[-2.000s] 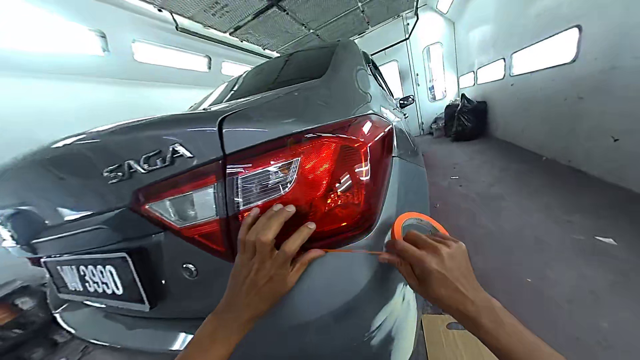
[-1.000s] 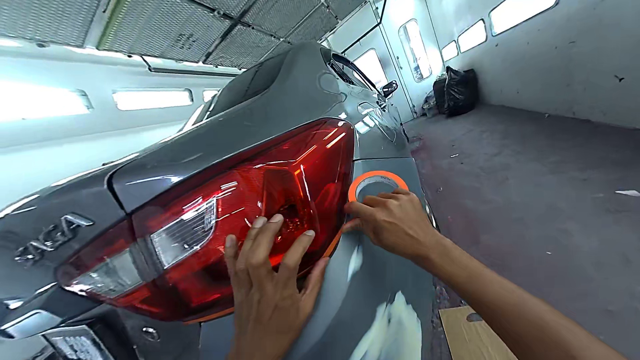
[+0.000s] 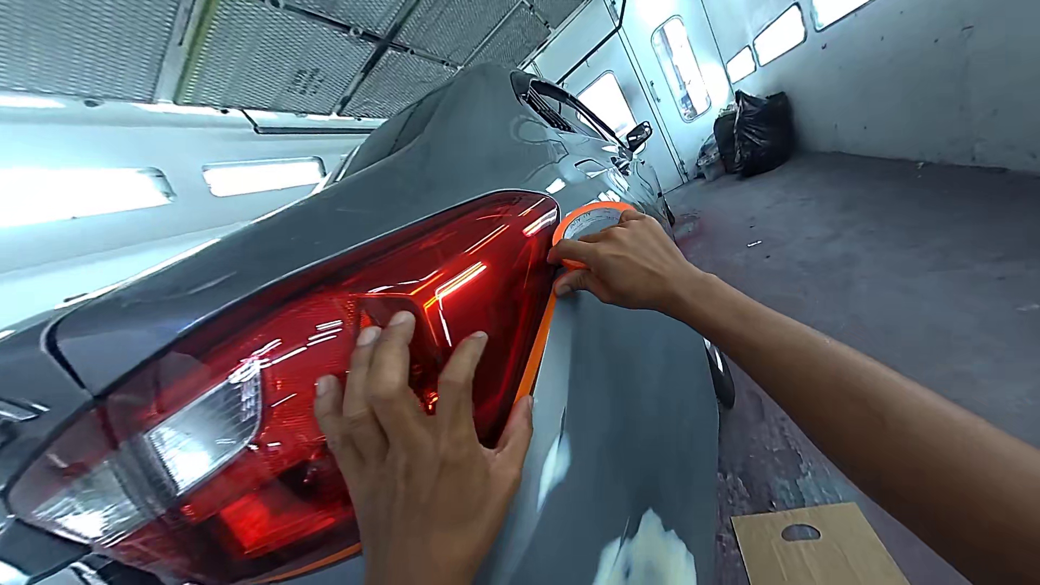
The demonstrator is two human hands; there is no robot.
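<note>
A roll of orange masking tape (image 3: 597, 219) is in my right hand (image 3: 630, 260), beside the upper outer corner of the car's red tail light (image 3: 479, 284). From the roll, a narrow orange strip (image 3: 536, 353) runs down along the lamp's outer edge, over the grey body panel (image 3: 634, 390). My left hand (image 3: 431, 447) rests on the lens with its fingers spread, its thumb against the strip's lower visible part. More orange tape shows under the lamp's bottom edge, partly hidden behind this hand. Pale filler patches (image 3: 650, 556) mark the panel below.
Flat cardboard with an oval hole (image 3: 812, 540) lies at the lower right. Black plastic bags (image 3: 760, 134) stand by the far wall. The car's side mirror (image 3: 639, 136) juts out farther forward. The floor (image 3: 877, 268) stretches along the car's right side.
My right hand and the tape roll have moved up the lamp's outer edge, from its lower corner to its upper one. The orange strip now follows that edge. The view has shifted closer to the lamp.
</note>
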